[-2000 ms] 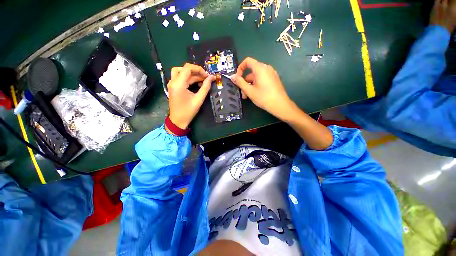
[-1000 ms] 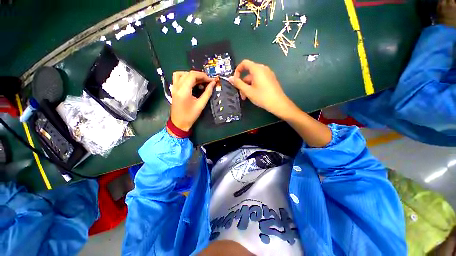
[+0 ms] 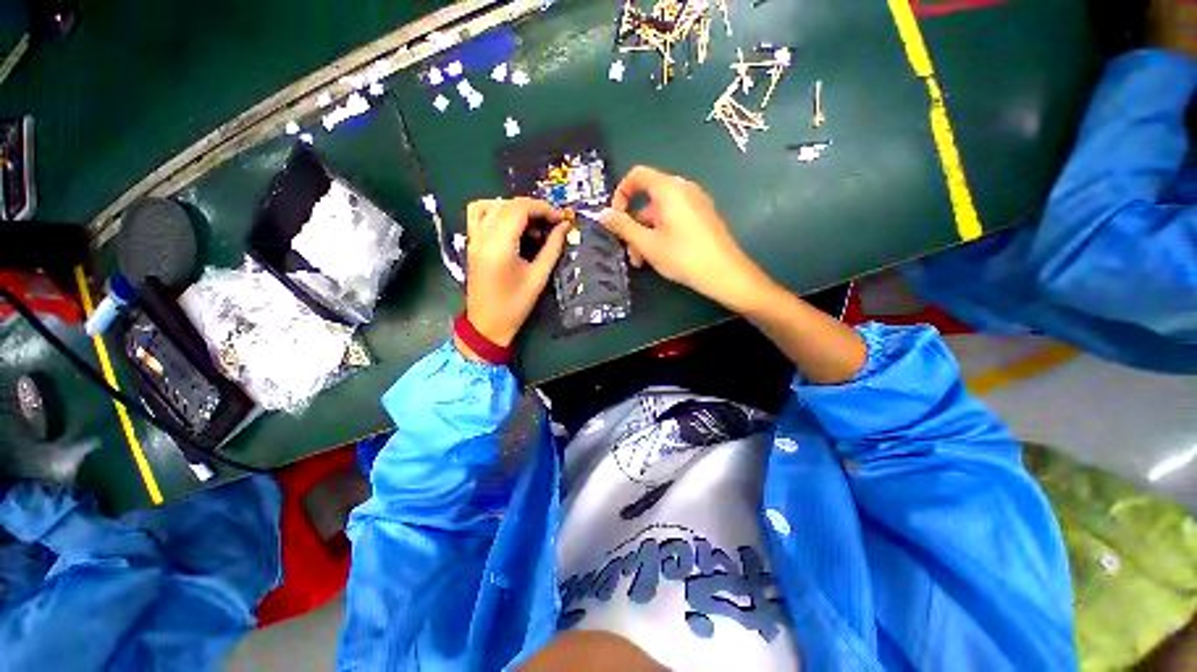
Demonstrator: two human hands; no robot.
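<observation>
A black phone housing [image 3: 593, 278] lies on the green bench, its lower half below my fingers. The circuit board [image 3: 572, 180], silvery with blue and gold spots, is at its far end. My left hand [image 3: 512, 263] is at the housing's left edge, thumb and forefinger pinched near its middle. My right hand [image 3: 676, 236] pinches a small white part [image 3: 593, 213] just below the board. What my left fingertips hold is too small to tell. A black tray or pad [image 3: 521, 160] shows under and beside the board.
At left are a black bin [image 3: 284, 218] with white contents, a clear parts bag [image 3: 263, 335], a dark disc [image 3: 158, 242] and a black tray of parts [image 3: 176, 374]. White scraps and thin tan sticks [image 3: 672, 29] lie beyond. People in blue smocks sit on both sides.
The whole view has shifted slightly, so the bench items at left appear further right. Both hands stay at the middle of the housing with only small fingertip movement.
</observation>
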